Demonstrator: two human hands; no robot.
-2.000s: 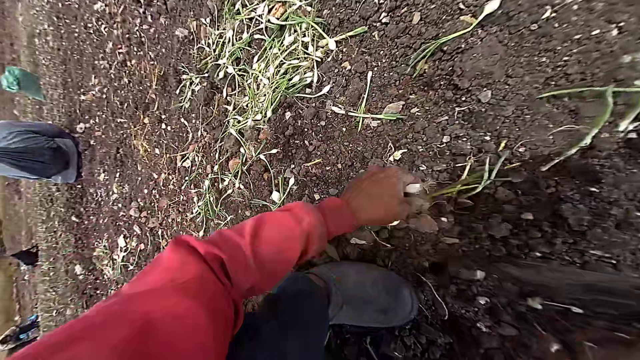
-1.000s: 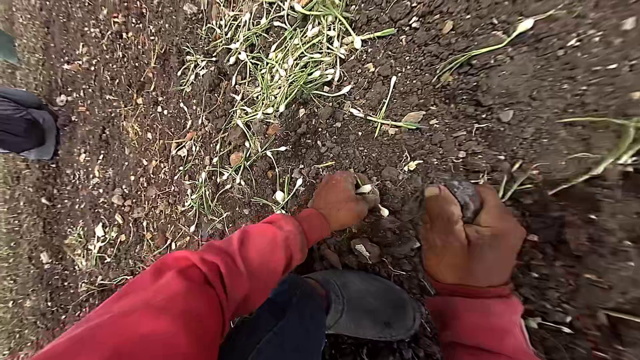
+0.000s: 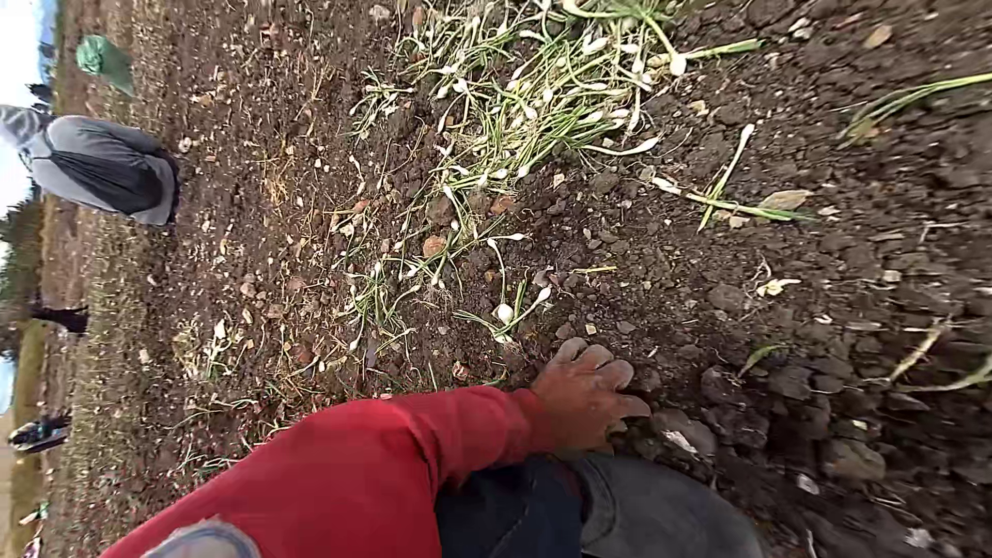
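Note:
My left hand (image 3: 585,395), in a red sleeve, lies low over the dark soil just above a dark boot (image 3: 674,508). Its fingers are bent and apart, with no object plainly visible between them; the palm side is hidden. My right hand is out of the frame. Left of my fingers lie a few small white-bulbed onion plants (image 3: 504,313). A larger loose pile of the same green-stemmed plants (image 3: 535,101) spreads across the upper middle. Two more onion plants (image 3: 725,182) lie crossed farther right.
Stones (image 3: 852,459) and clods surround the boot on the right. Green leaves (image 3: 922,93) show at the upper right edge. The view is turned sideways: at the left are a bent-over person in grey (image 3: 105,167), a green sack (image 3: 105,62) and more distant people (image 3: 39,434).
My right hand, holding a dark stone-like object one second ago, has left the view. My left hand held a white bulb then; none shows in its fingers now.

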